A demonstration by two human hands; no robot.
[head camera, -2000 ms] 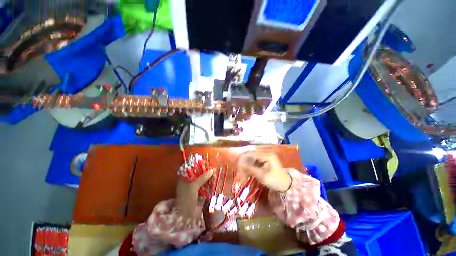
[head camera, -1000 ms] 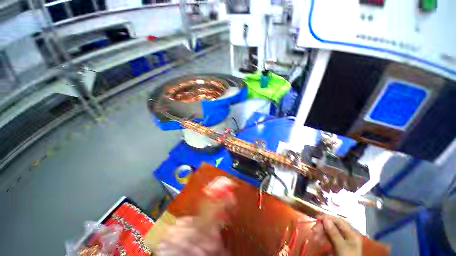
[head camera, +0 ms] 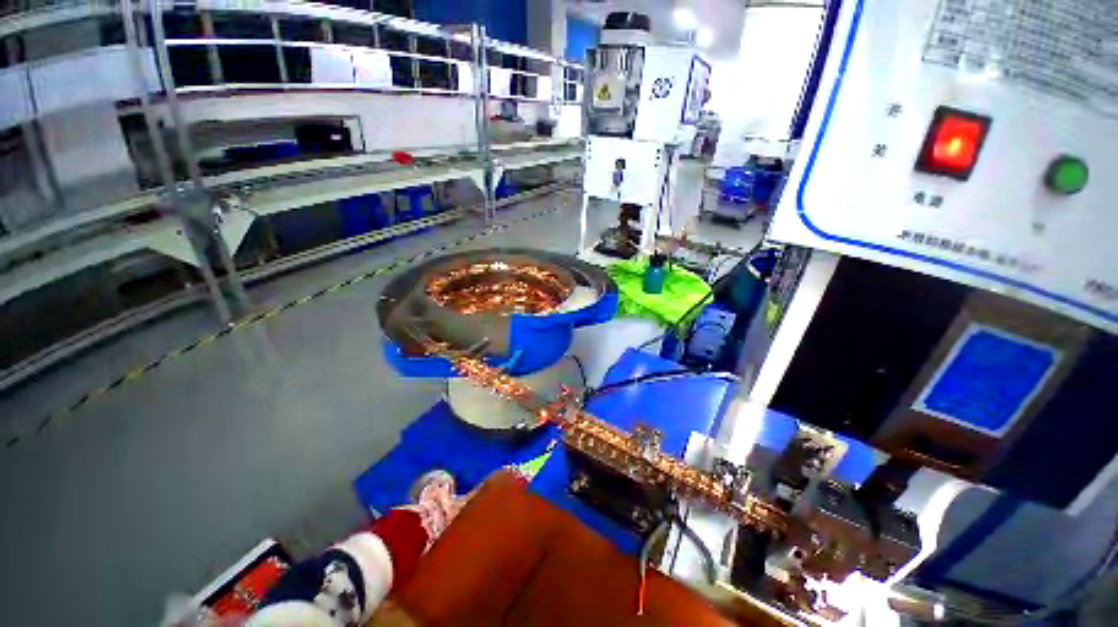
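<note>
My left hand [head camera: 435, 492] is small and blurred at the left edge of the reddish-brown board [head camera: 509, 557], over the blue table part. Its red cuff and dark-and-white sleeve run down to the bottom edge. Whether it holds anything cannot be told. My right hand is out of the picture. A tray of red leads [head camera: 251, 585] shows at the lower left, partly hidden by my sleeve. A thin red lead or wire [head camera: 641, 593] stands near the board's far edge. The brightly lit crimping head [head camera: 834, 545] is at the lower right.
The linear feed track [head camera: 613, 451] runs from the bowl feeder [head camera: 497, 294] to the crimping head. The white control panel [head camera: 981, 184] with a lit red switch hangs at the upper right. Metal racks [head camera: 356, 208] line the left; another machine [head camera: 631, 147] stands behind a green cloth [head camera: 662, 292].
The view has swung left and up. My left hand, earlier with a bundle of red leads over the board, is now at the board's left edge. My right hand has left the picture.
</note>
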